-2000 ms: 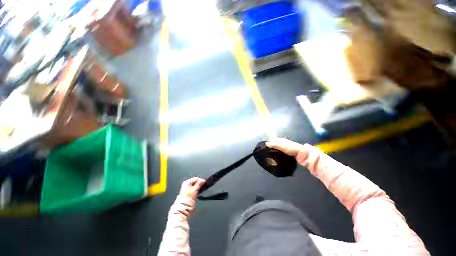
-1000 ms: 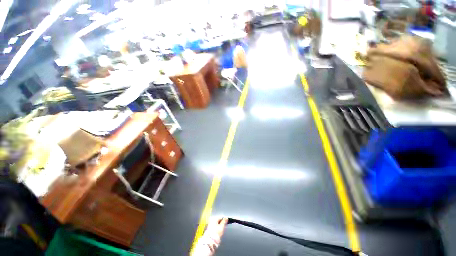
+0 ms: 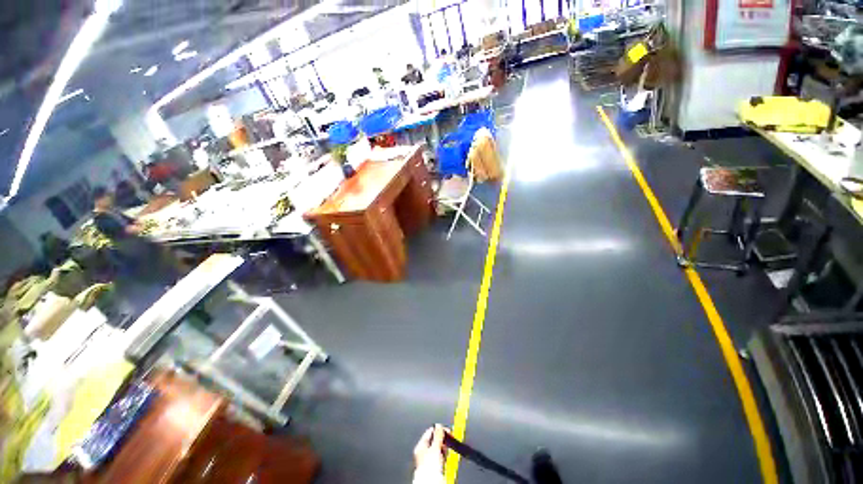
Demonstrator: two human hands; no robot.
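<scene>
My left hand (image 3: 431, 452) is at the bottom edge, a little left of the middle, with its fingers closed on the end of a black strap (image 3: 484, 461). The strap runs from the hand down to the right and leaves the picture at the bottom edge. The rest of the strap and its roll are out of view. My right hand is not in view. A dark shoe tip shows at the bottom edge, right of the strap.
A grey aisle with yellow lines (image 3: 484, 293) runs ahead. At left are wooden desks (image 3: 367, 203), a white metal frame (image 3: 293, 354) and a folding chair (image 3: 461, 203). At right are a stool (image 3: 724, 189), a worktable (image 3: 814, 156) and a dark slatted rack (image 3: 823, 378).
The view has moved forward along the aisle. The green crate and blue bin at right have left the picture. My right hand and the black roll, seen two seconds ago, are out of view.
</scene>
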